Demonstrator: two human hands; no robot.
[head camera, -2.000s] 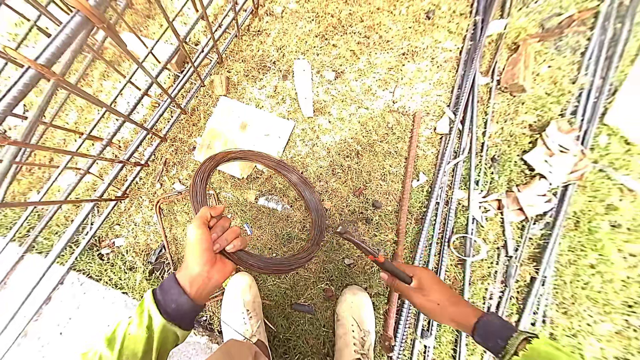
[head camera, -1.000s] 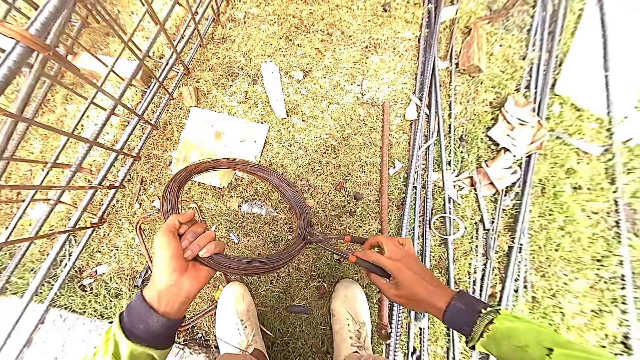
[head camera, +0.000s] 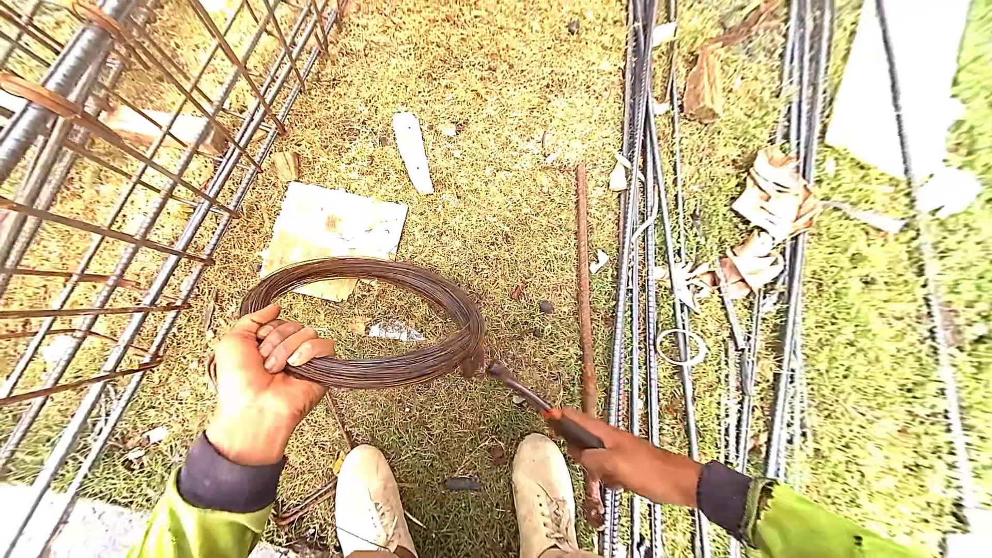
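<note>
My left hand (head camera: 267, 380) is closed around the near left side of a coil of dark tie wire (head camera: 418, 368), held up above the grass. At the lower right, my right hand (head camera: 620, 457) grips dark-handled pincers (head camera: 542, 407) with an orange-red band. Their head points left and lies close to the coil's right edge; whether they touch the wire is unclear. The fingers of my right hand hide part of the handles.
A rebar cage (head camera: 170, 248) stands on the left. Long rebars (head camera: 635, 232) lie on the right, beside a rusty bar (head camera: 585, 294). A flat stained board (head camera: 333, 225), crumpled paper (head camera: 775, 194) and a white ring (head camera: 682, 347) lie on the grass. Both my shoes (head camera: 372, 496) are below.
One second ago the pincers' jaws were at the coil's right edge with the handles spread; now the handles look closer together and the head is slightly off the coil. The coil looks flatter, more tilted.
</note>
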